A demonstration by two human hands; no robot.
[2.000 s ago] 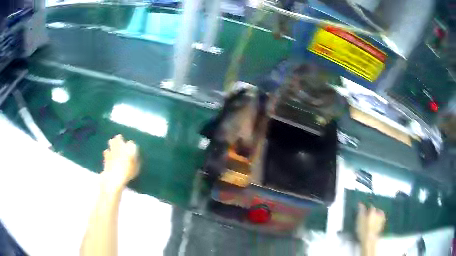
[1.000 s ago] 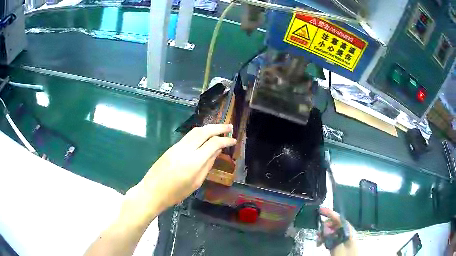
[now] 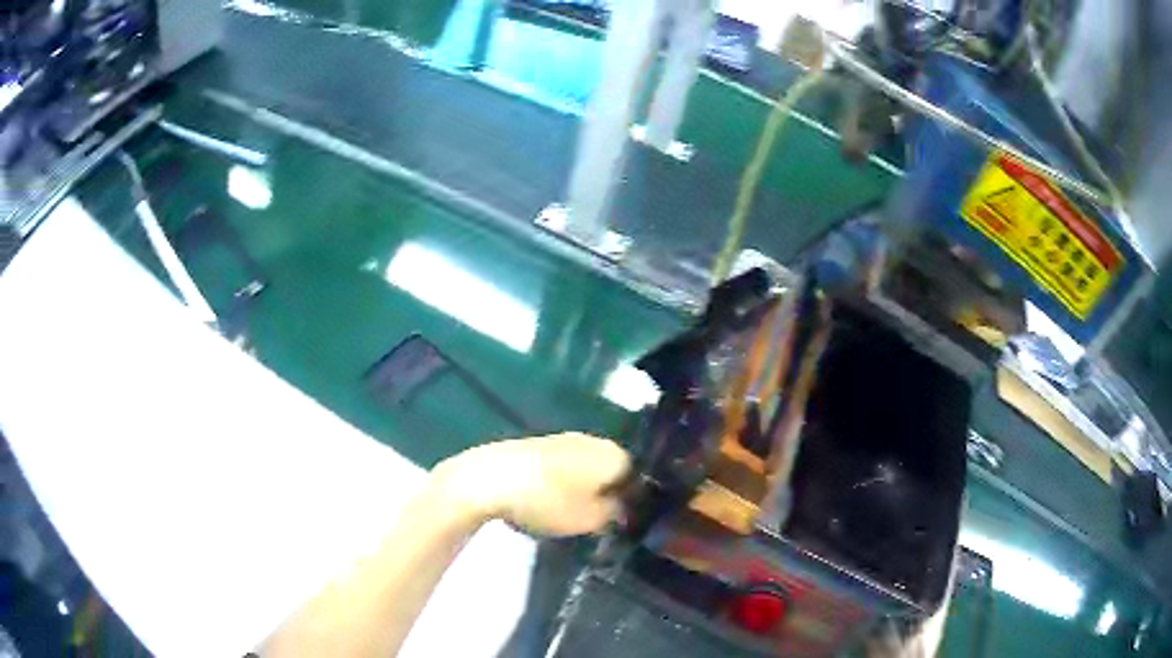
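My left hand (image 3: 553,482) is at the left side of the press base (image 3: 880,450), its fingers curled and fingertips hidden beside the black wrap (image 3: 694,386). Whether it holds anything cannot be told. A small blurred, skin-coloured part of my right hand (image 3: 919,639) shows at the bottom edge, beside the base's right front corner; its fingers cannot be made out. The orange-brown fixture (image 3: 726,505) stands on the left of the base; its slot is blurred. A dark phone frame (image 3: 409,365) lies on the green belt, left of the press.
The press head (image 3: 945,298) is at the back of the base. A red round button (image 3: 761,607) is on the base front. Another dark frame (image 3: 977,578) lies on the belt at right. A white sheet (image 3: 193,450) covers the near left. A metal post (image 3: 604,142) stands behind the belt.
My left hand has moved from the fixture slot to the base's left side. A frame now shows on the belt left of the press. My right hand is mostly out of view. The view has shifted.
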